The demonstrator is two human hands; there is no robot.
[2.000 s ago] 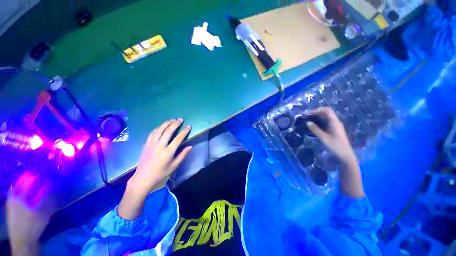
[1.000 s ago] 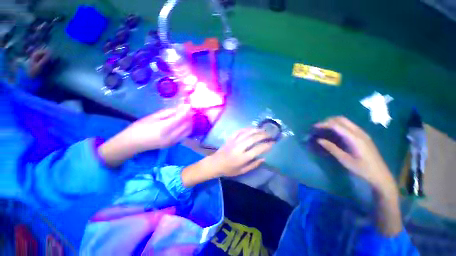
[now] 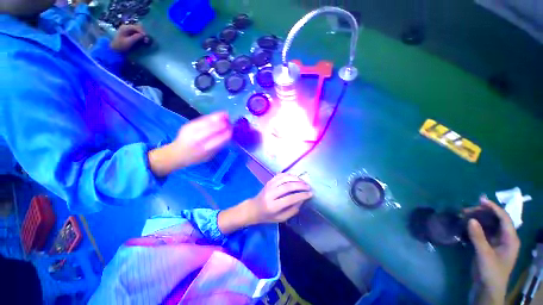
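Note:
A black round unit [image 3: 367,192] with crinkled clear film around it lies on the green bench in front of me. My left hand [image 3: 284,198] is at the bench edge, left of that unit, fingers curled together; whether they pinch anything thin is unclear. My right hand [image 3: 493,241] is at the right, its fingers around a dark round unit [image 3: 486,223]. Two more dark units [image 3: 445,226] lie in a row against it, slightly blurred.
A gooseneck lamp [image 3: 286,76] glows pink-white by an orange-red frame [image 3: 322,70]. Black discs [image 3: 235,82] cluster beyond it near a blue bin [image 3: 192,15]. Another person's hand [image 3: 205,138] is left of the lamp. A yellow holder [image 3: 451,140] and white tissue [image 3: 513,204] lie right.
The view has swung left from the clear tray to the lamp area. My right hand has left the tray and is now over the bench with dark units. My left hand has moved off the film-edged unit.

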